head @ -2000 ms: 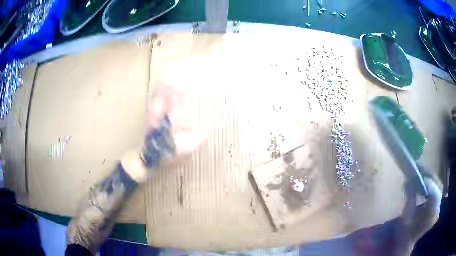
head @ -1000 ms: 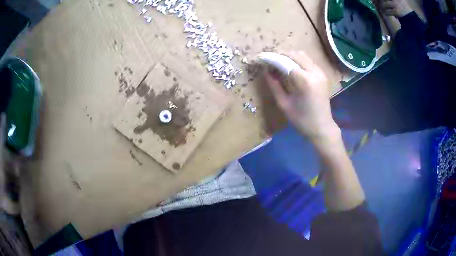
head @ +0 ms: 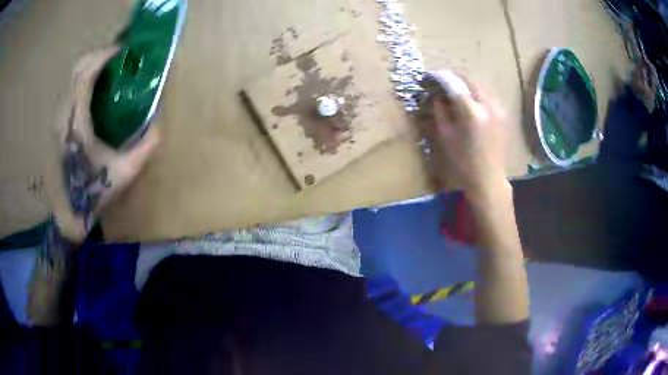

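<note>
My left hand (head: 99, 150) holds a glossy green housing (head: 135, 80) with a pale rim at the upper left, its fingers and thumb around the lower end. My right hand (head: 469, 121), blurred, is low over the cardboard just right of the long pile of small silver fittings (head: 404, 62). A white sleeve covers its index finger. Whether its fingertips pinch a fitting cannot be told. The square tan board (head: 366, 143) with dark stains lies between my hands, with a small white blob (head: 327, 106) near its centre.
Another green housing (head: 570, 110) lies on the cardboard (head: 198, 176) at the right. Beside it is another person's dark sleeve (head: 626, 117). Below the bench edge are a white cloth (head: 293, 242), blue floor with yellow-black tape (head: 443, 293) and a bin of silver parts (head: 608, 333).
The view has shifted, bringing my left hand and its held housing clearly into view. My right hand stays beside the fittings pile, where it was a second ago.
</note>
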